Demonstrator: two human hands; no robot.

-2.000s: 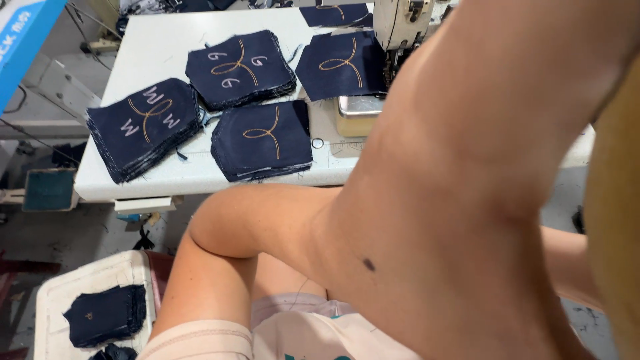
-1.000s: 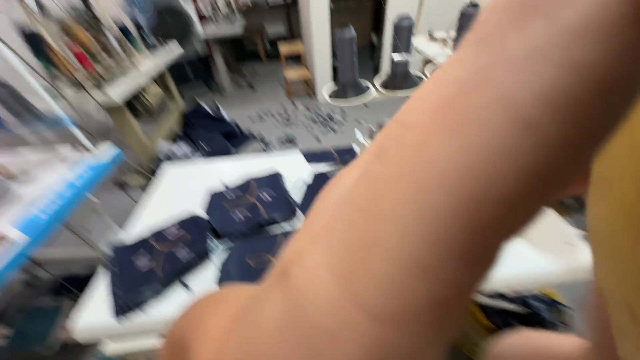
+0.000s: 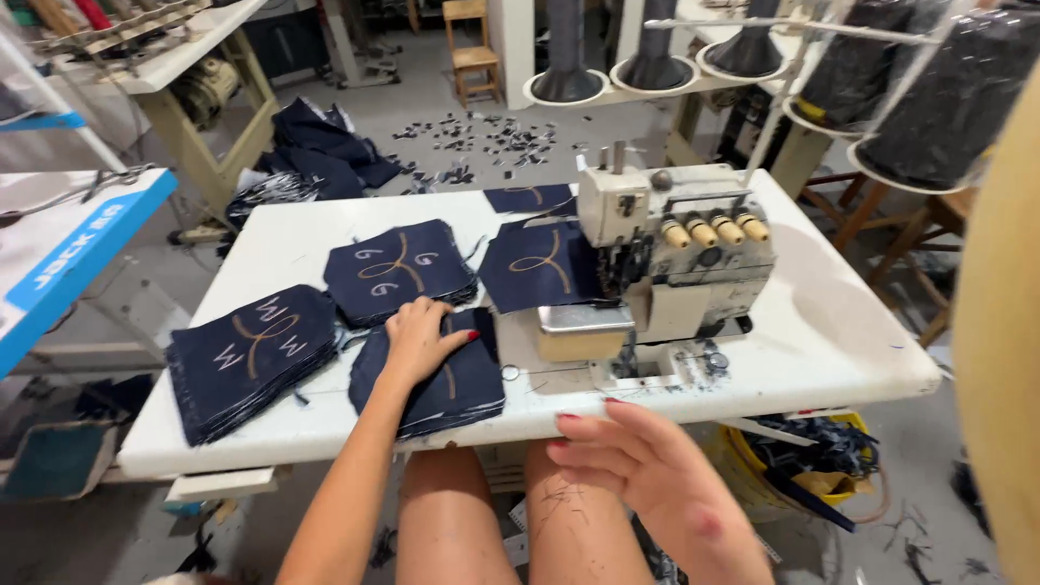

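My left hand [image 3: 421, 341] rests on a stack of dark denim pocket pieces [image 3: 459, 390] at the table's front edge, its fingers spread and nothing gripped. My right hand [image 3: 630, 455] hangs in the air just in front of the table edge, fingers apart and holding nothing. Behind my left hand lies a stitched denim stack with chalked letters [image 3: 398, 268], and to the left another lettered stack [image 3: 252, 357]. One denim piece with a tan stitched loop [image 3: 536, 264] reaches under the presser area of an overlock sewing machine [image 3: 682, 244].
The white sewing table [image 3: 837, 325] holds the machine. Black thread cones [image 3: 569, 57] stand behind it. A yellow bin of scraps [image 3: 812, 463] is below at right. A blue-edged table [image 3: 89, 260] stands at left, and a denim heap [image 3: 317, 154] lies on the floor beyond.
My left hand now lies on the front denim stack, and my right hand is in sight before the table. A raised arm covered much of the earlier frames. The view has shifted widely.
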